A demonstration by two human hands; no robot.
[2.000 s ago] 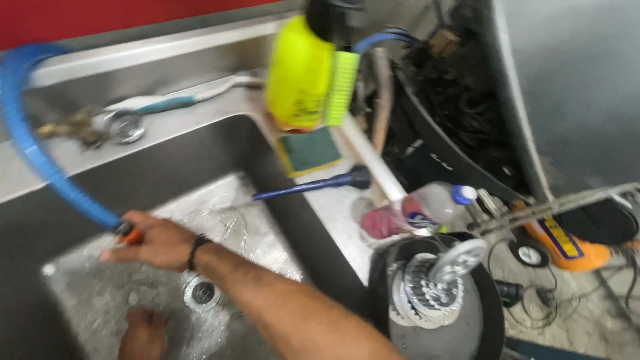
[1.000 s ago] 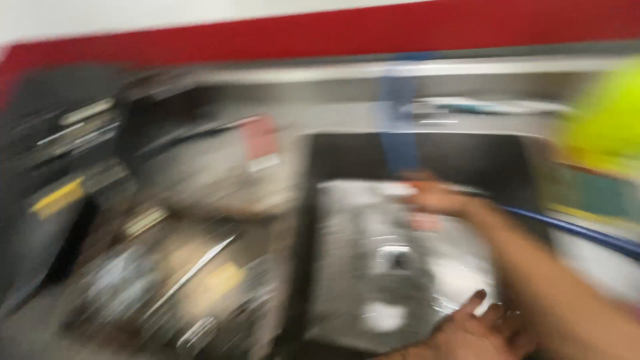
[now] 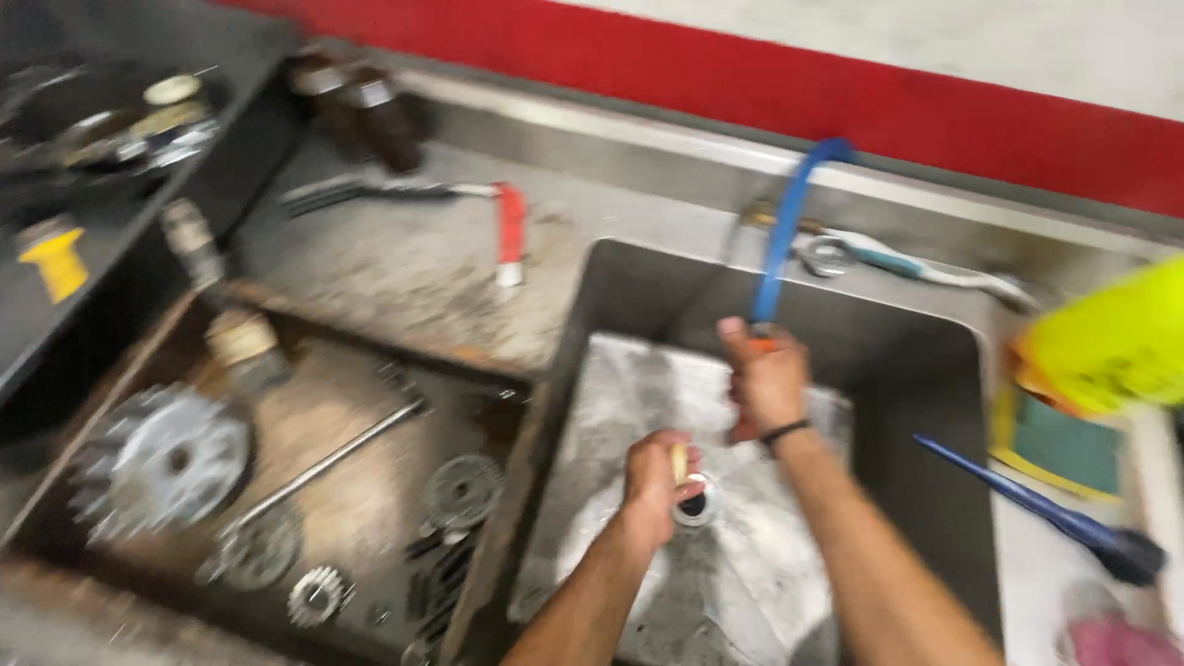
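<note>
My right hand (image 3: 770, 381), with a dark band at the wrist, grips the orange-collared end of a blue hose (image 3: 786, 231) over the metal sink (image 3: 638, 264). Lower and to its left, my left hand (image 3: 659, 486) has its fingers closed on a small pale yellowish object (image 3: 680, 464), mostly hidden by the fingers. That hand is just beside the round drain (image 3: 694, 504) in the sink's wet floor. Both hands are inside the sink's outline, apart from each other.
Left of the sink, a dirty tray (image 3: 139, 356) holds a large gear (image 3: 171, 460), smaller gears, a long metal rod (image 3: 324, 462) and a brush (image 3: 245, 347). A red-handled tool (image 3: 511, 227) lies behind. On the right are a blue tool (image 3: 1045, 504), a sponge (image 3: 1064, 444) and a neon yellow bottle (image 3: 1110, 338).
The view has swung left, bringing in the tray of gears. My left hand, low in the sink before, is now by the drain with a pale object. My right hand still holds the hose.
</note>
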